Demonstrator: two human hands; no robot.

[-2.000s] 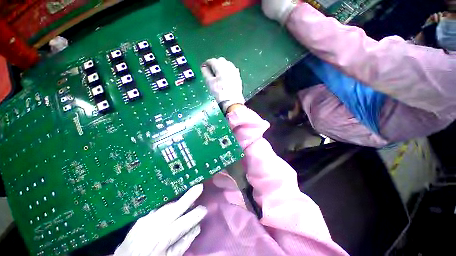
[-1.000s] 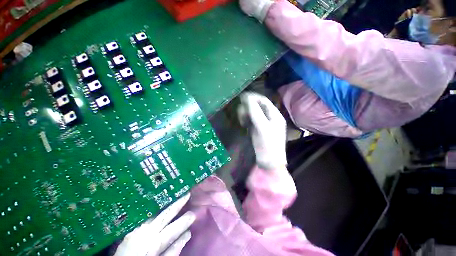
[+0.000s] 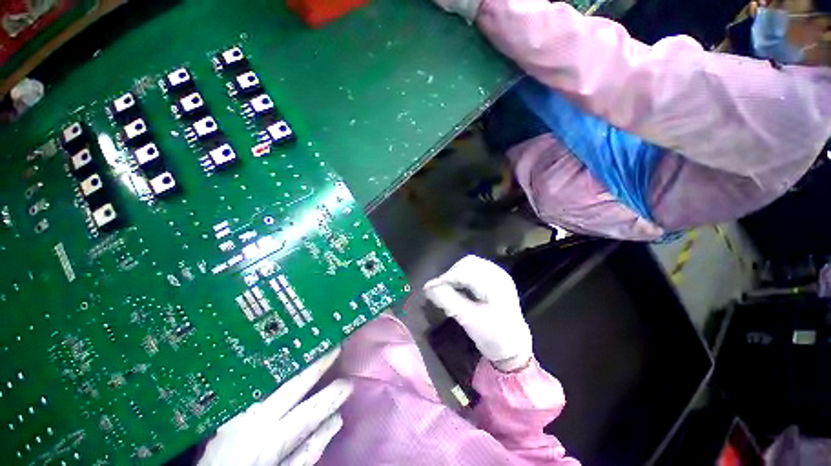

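A large green circuit board [image 3: 173, 264] lies solder side up on the green bench mat, its left part cut off by the picture's edge. Black transistors with silver-white centres [image 3: 148, 155] stand in four rows on it. My left hand [image 3: 282, 414], in a white glove, lies along the board's near edge with its fingers stretched out. Whether it grips the edge is not clear. My right hand [image 3: 483, 305], also gloved, is off the board, just right of its near right corner. Its fingers are loosely bent and I see nothing in it.
Another person in a pink sleeve [image 3: 638, 100] stands at the far right side of the bench mat [image 3: 401, 82]. A red-orange block [image 3: 323, 7] is at the top edge. A white crumpled lump [image 3: 25, 94] lies far left. A large black bin [image 3: 610, 355] stands at the lower right.
My right hand has left the board's right edge and come down towards me, near the corner. The board appears further left in view. My left hand stays at the near edge.
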